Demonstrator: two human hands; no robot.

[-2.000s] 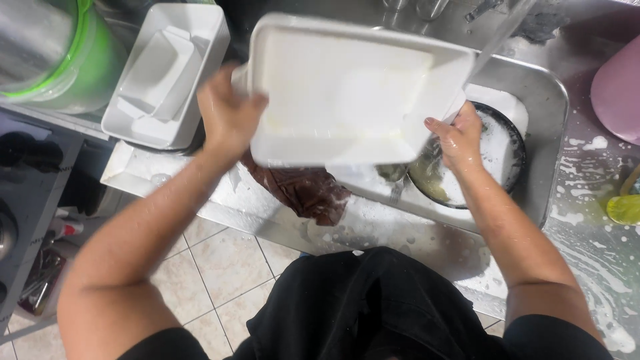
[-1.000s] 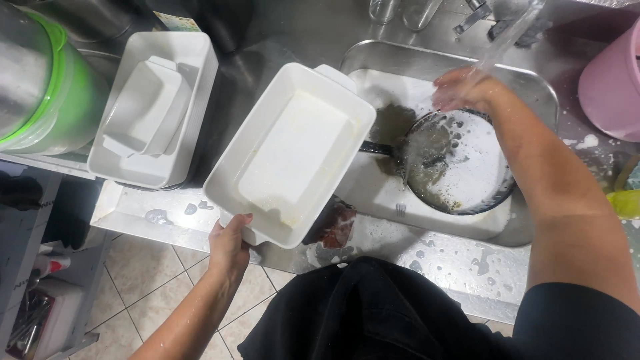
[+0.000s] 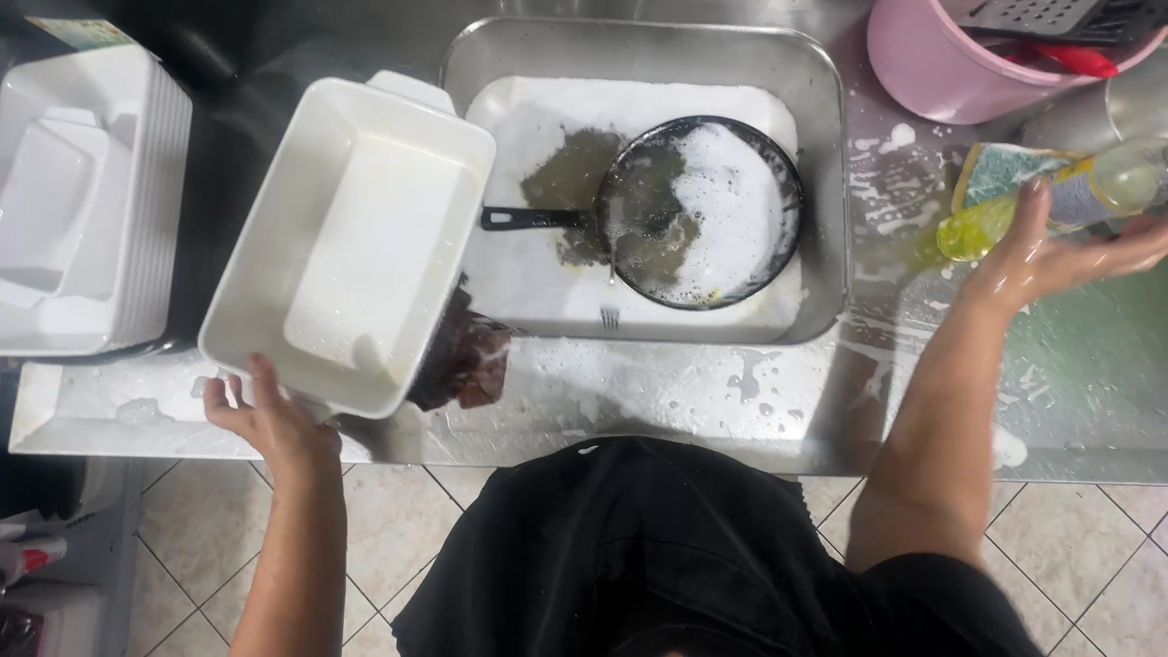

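Note:
My left hand [image 3: 278, 420] grips the near end of a white rectangular baking dish [image 3: 365, 260], which tilts left of the sink. My right hand [image 3: 1049, 246] is spread at a dish-soap bottle [image 3: 1086, 187] lying tilted on the right counter; whether the fingers press on it I cannot tell. Beside the bottle is a green and yellow scrub sponge [image 3: 1004, 173]. In the foamy sink [image 3: 821, 228] lies a black frying pan [image 3: 792, 214] with suds in it, its handle to the left. A fork [image 3: 610, 318] shows in the foam. A wet brown cloth [image 3: 479, 365] lies at the counter's front.
Stacked white baking dishes [image 3: 151, 210] stand at the left, a smaller dish [image 3: 55, 201] inside the top one. At the upper right a pink bucket [image 3: 922, 73] holds a grater and other utensils. A metal pot [image 3: 1131, 105] is beside it. Suds spot the steel counter [image 3: 675, 392].
My right hand has moved from the sink, over the pan, to the soap bottle at the right. My left hand still has the white dish, held by both hands in the first frame.

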